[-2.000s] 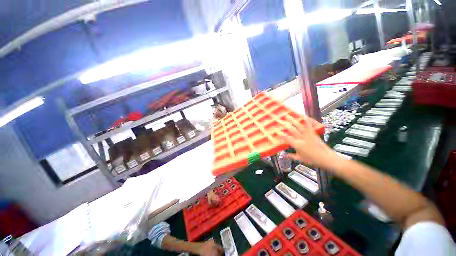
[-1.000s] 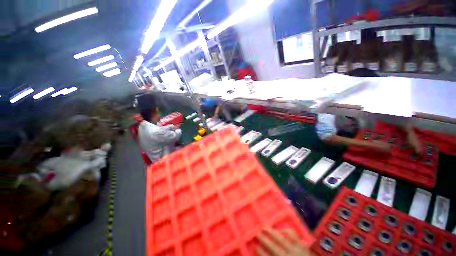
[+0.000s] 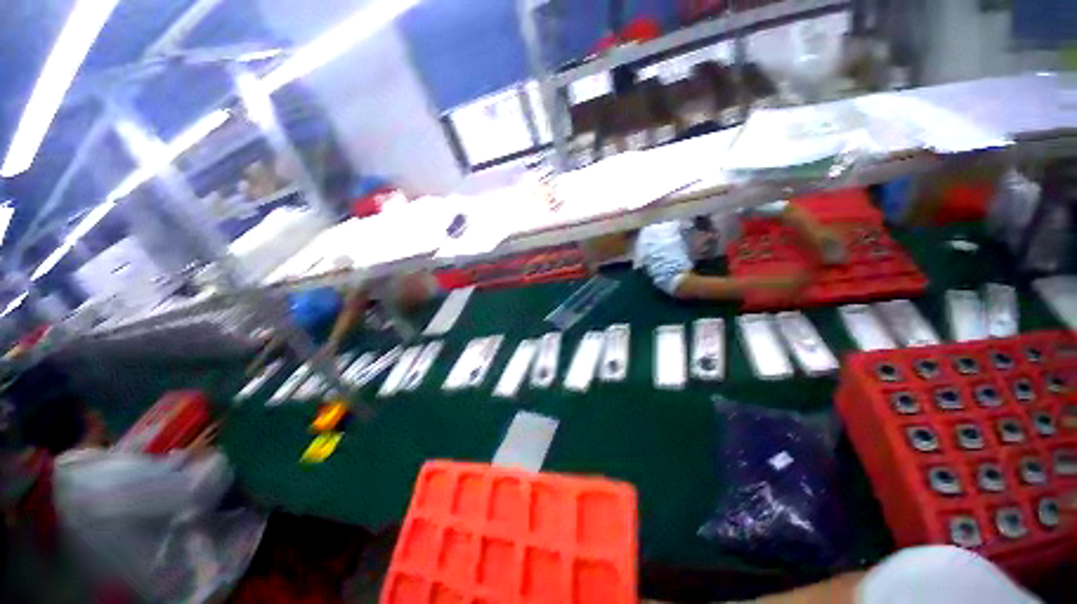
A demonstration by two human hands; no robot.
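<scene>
An orange-red compartment tray [image 3: 508,537] with empty pockets is at the bottom centre, cut off by the lower edge. A bare forearm and white sleeve [image 3: 945,578] reach in from the lower right behind it; the right hand is not visible. My left hand is not in view. A red compartment tray [image 3: 986,460] at the right holds dark watch heads, one per pocket, on top of stacked red. A clear bag of dark purple-blue parts [image 3: 774,478] lies between the two trays.
White watch boxes [image 3: 670,356] run in pairs along the green belt [image 3: 614,437]. Opposite, a person's striped sleeve [image 3: 665,257] reaches to another red tray [image 3: 880,277]. A person in white sits at left [image 3: 148,501]. Yellow and orange pieces [image 3: 322,434] lie near them. A raised white shelf [image 3: 496,224] runs behind.
The empty tray has moved from raised in front of the shelving to low at the bottom edge. The hand seen on it earlier has left the picture. The view has swung left, then partly back right.
</scene>
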